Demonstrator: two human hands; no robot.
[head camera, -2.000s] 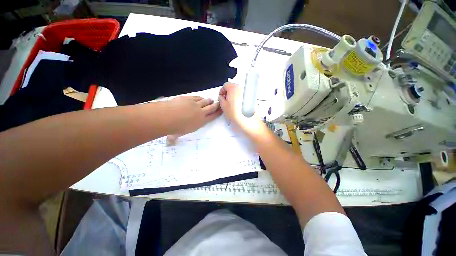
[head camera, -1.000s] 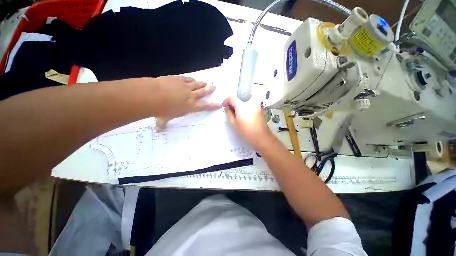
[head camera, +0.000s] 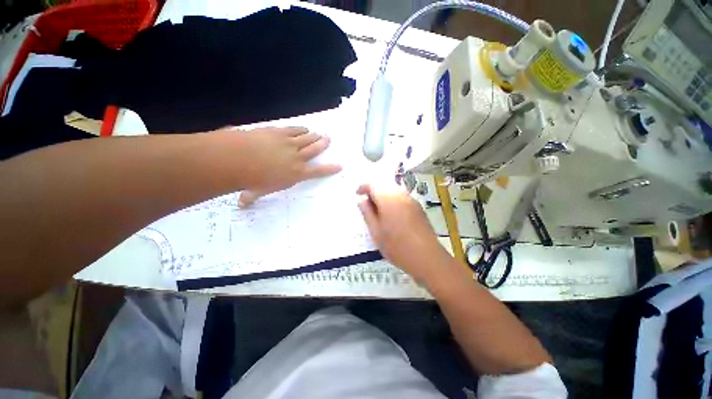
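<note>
A white marked sheet (head camera: 273, 226) with pen lines lies on the machine table. A dark strip of black fabric (head camera: 226, 281) shows along its front edge. My left hand (head camera: 283, 160) lies flat on the sheet with its fingers spread. My right hand (head camera: 394, 222) is at the sheet's right side, thumb and fingertips close together; whether it pinches the sheet's edge cannot be told. A large black fabric panel (head camera: 242, 66) with notched edges lies behind the sheet.
The sewing machine (head camera: 476, 109) stands at the right, its lamp (head camera: 378, 117) over the table. Scissors (head camera: 493, 261) and a yellow strip (head camera: 450, 222) lie beside my right forearm. A red basket (head camera: 94, 27) with black pieces is at the far left. A control panel (head camera: 675, 58) is at the upper right.
My right hand has moved away from my left hand, towards the front edge. My left hand has spread its fingers and moved slightly left on the sheet. The whole view has shifted.
</note>
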